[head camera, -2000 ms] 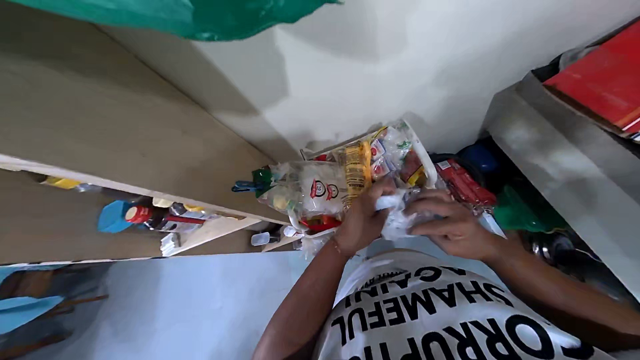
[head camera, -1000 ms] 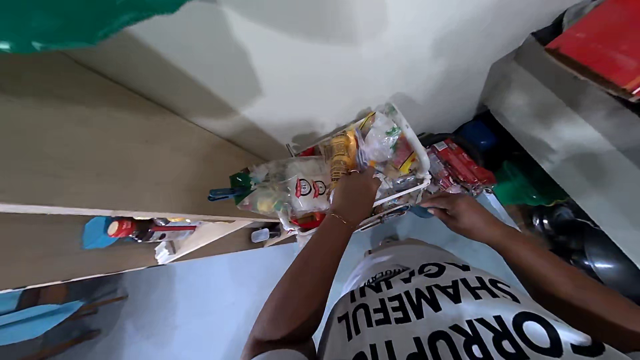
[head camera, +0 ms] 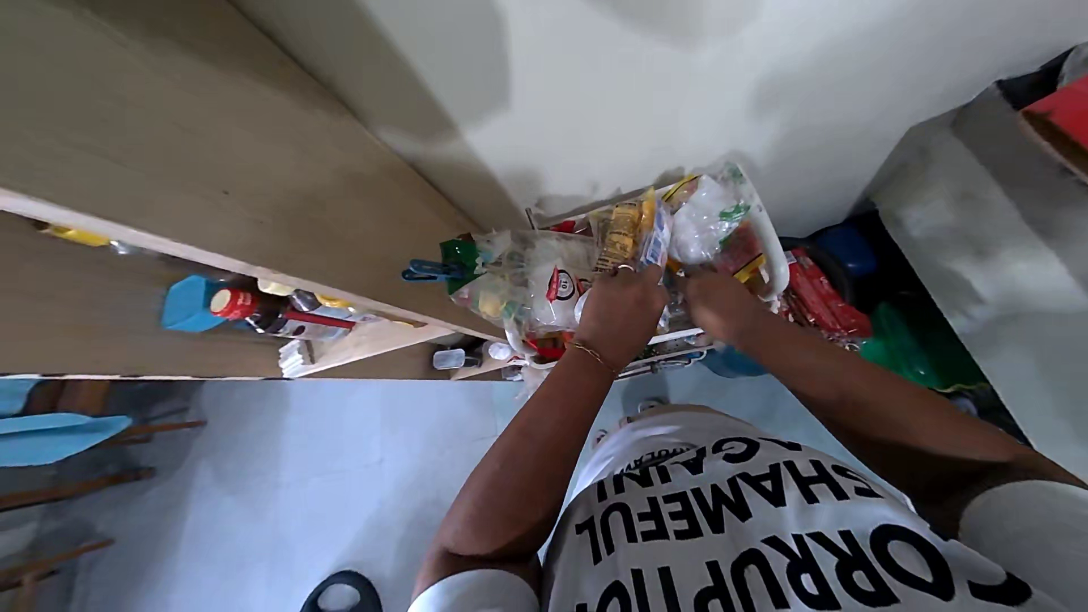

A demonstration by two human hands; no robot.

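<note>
A white basket [head camera: 772, 246] full of packets stands against the wall. My left hand [head camera: 625, 310] reaches into its middle, beside a yellow-brown packet [head camera: 620, 236] and a clear plastic bag [head camera: 557, 276] with a red and black print. My right hand [head camera: 718, 302] is in the basket's right part, just below a knotted white plastic bag [head camera: 701, 223]. The fingertips of both hands are hidden among the packets, so what they hold does not show. A blue clip [head camera: 432, 270] sits on a green-ended bag at the basket's left.
Wooden shelving [head camera: 340, 187] on the left holds a red-capped bottle [head camera: 234, 303] and a blue container [head camera: 189, 303]. Red packets [head camera: 820, 297] and a green bag [head camera: 901, 344] lie right of the basket, by a grey ledge [head camera: 960, 212]. A blue stool-like object [head camera: 59, 438] is at lower left.
The white crumpled plastic was between both hands two seconds ago; a white bag now lies in the basket. My right hand has moved from the basket's near edge into it.
</note>
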